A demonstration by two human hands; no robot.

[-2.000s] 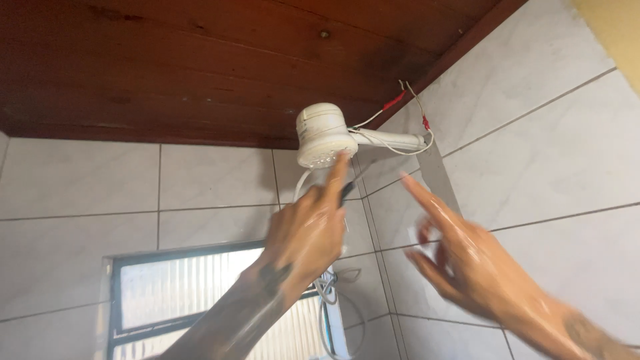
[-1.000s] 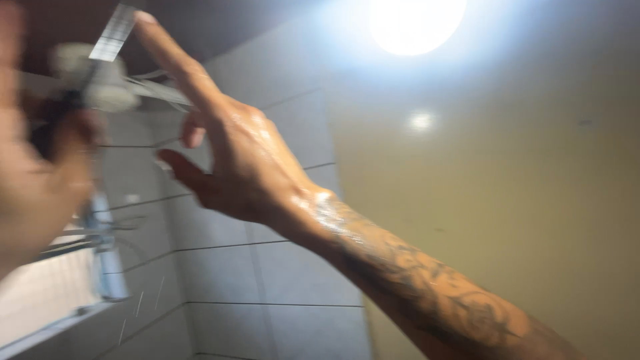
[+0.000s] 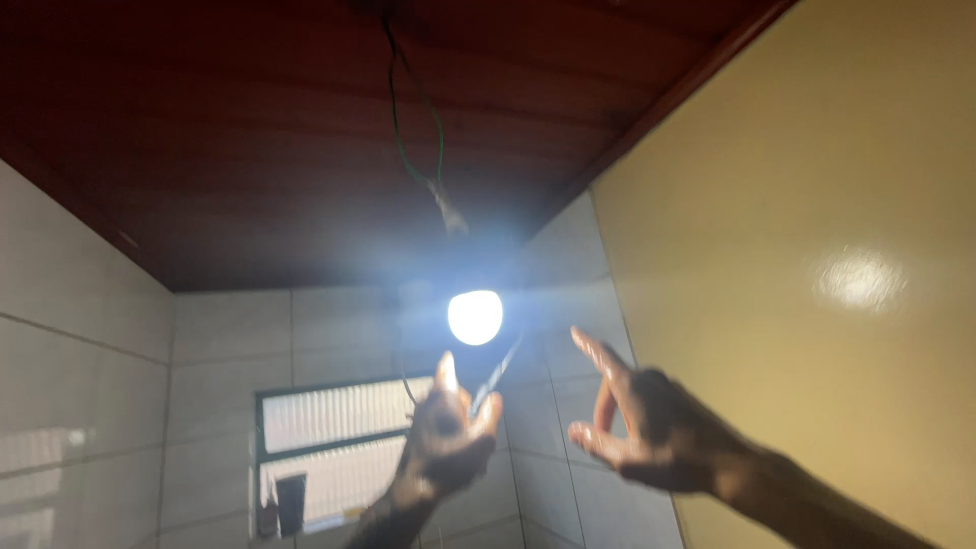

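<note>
A lit light bulb (image 3: 475,316) hangs from green wires (image 3: 440,145) that come down from the wooden ceiling. Just below the bulb, my left hand (image 3: 450,442) is raised with one finger pointing up. It grips a thin, blurred tool with a metal blade (image 3: 497,375), which slants up to the right; its handle is hidden in the hand. My right hand (image 3: 648,427) is to the right of and lower than the bulb, fingers apart and holding nothing. Glare hides most of the bulb's socket and what lies behind it.
The dark red wooden ceiling (image 3: 252,137) slopes overhead. A yellow wall (image 3: 801,305) stands at the right, grey tiled walls (image 3: 84,366) at the left and back. A framed window (image 3: 335,415) is behind my left hand, with a dark cup-like container (image 3: 290,503) on its ledge.
The view has swung from the white shower head to the hanging bulb. My left hand, near the left edge one second ago, now shows beneath the bulb with the tool still in it.
</note>
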